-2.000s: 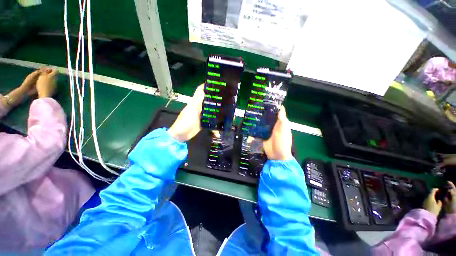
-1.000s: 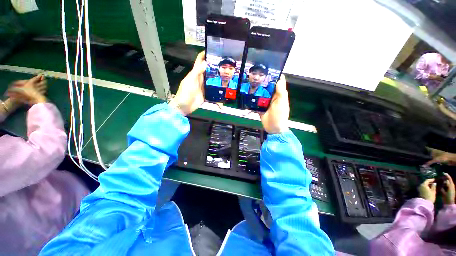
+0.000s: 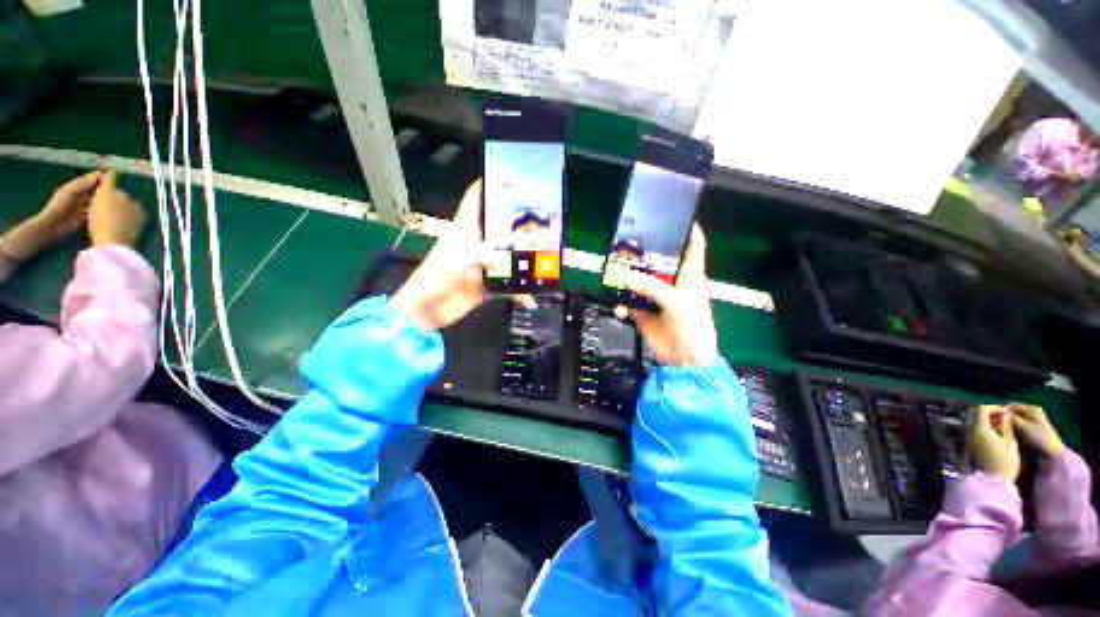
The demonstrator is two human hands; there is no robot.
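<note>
My left hand (image 3: 449, 271) holds a lit smartphone (image 3: 524, 193) upright, its thumb over the lower left of the screen. My right hand (image 3: 678, 307) holds a second lit smartphone (image 3: 657, 211), tilted a little to the right, its thumb on the lower screen. Both screens show a camera picture with part of a capped head low down and coloured blocks at the bottom. The phones are apart. Below them the black phone tray (image 3: 464, 371) lies on the bench, with two phones in it showing rows of green and white text. My forearm covers the tray's right end.
White cables (image 3: 193, 241) hang at left. A metal post (image 3: 362, 109) and paper sheets (image 3: 844, 103) stand beyond the phones. Black labelled packs (image 3: 767, 422), a neighbour's phone tray (image 3: 832, 512) and stacked trays (image 3: 917, 338) are at right. Pink-sleeved people sit on both sides.
The phones have moved down and apart. Their screens went from text menus to camera pictures, and the pictured faces now sit lower. My thumbs have moved onto the lower screens.
</note>
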